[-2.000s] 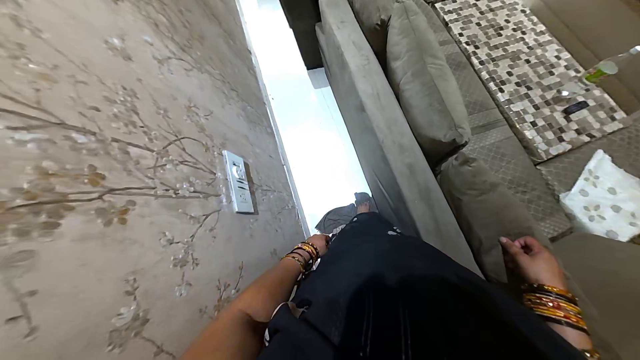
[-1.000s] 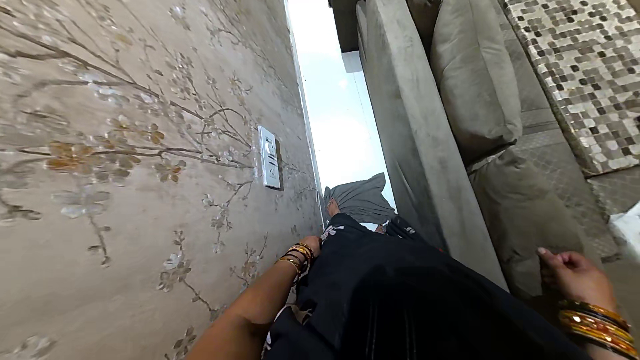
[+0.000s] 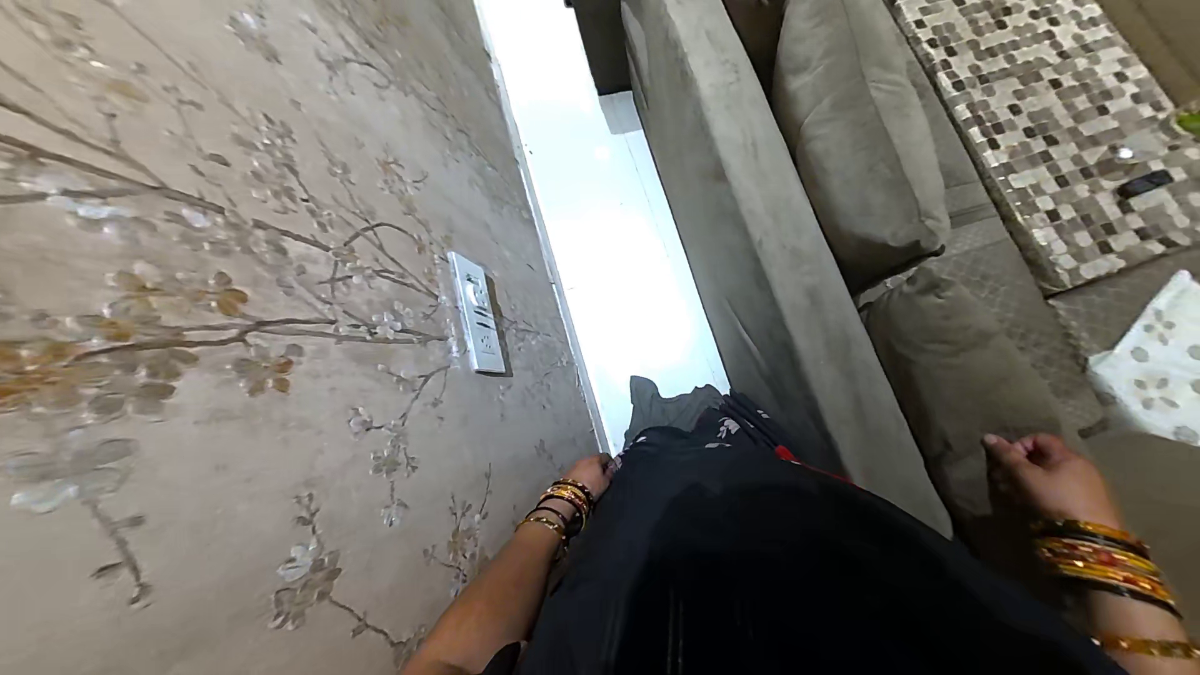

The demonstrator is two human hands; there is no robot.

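My left hand (image 3: 591, 473), with bangles at the wrist, is at the side of my dark garment (image 3: 741, 562), close to the wall; its fingers are partly hidden, so its hold on the cloth cannot be told. My right hand (image 3: 1055, 473), also in bangles, is over the sofa beside a grey cushion (image 3: 956, 375), fingers curled, with no object seen in it. A grey cloth (image 3: 670, 405) lies on the white floor (image 3: 628, 253) just beyond the garment's hem.
A wall with painted blossom branches (image 3: 309, 234) and a switch and socket plate (image 3: 478, 314) runs along the left. At right stand the sofa back (image 3: 769, 206), another cushion (image 3: 858, 141), a mosaic-patterned cover (image 3: 1050, 122) bearing a dark small object (image 3: 1145, 183), and a white patterned cloth (image 3: 1158, 366).
The grey cloth, spread wide past my foot one second ago, is now largely hidden by my garment. Both hands keep much the same poses.
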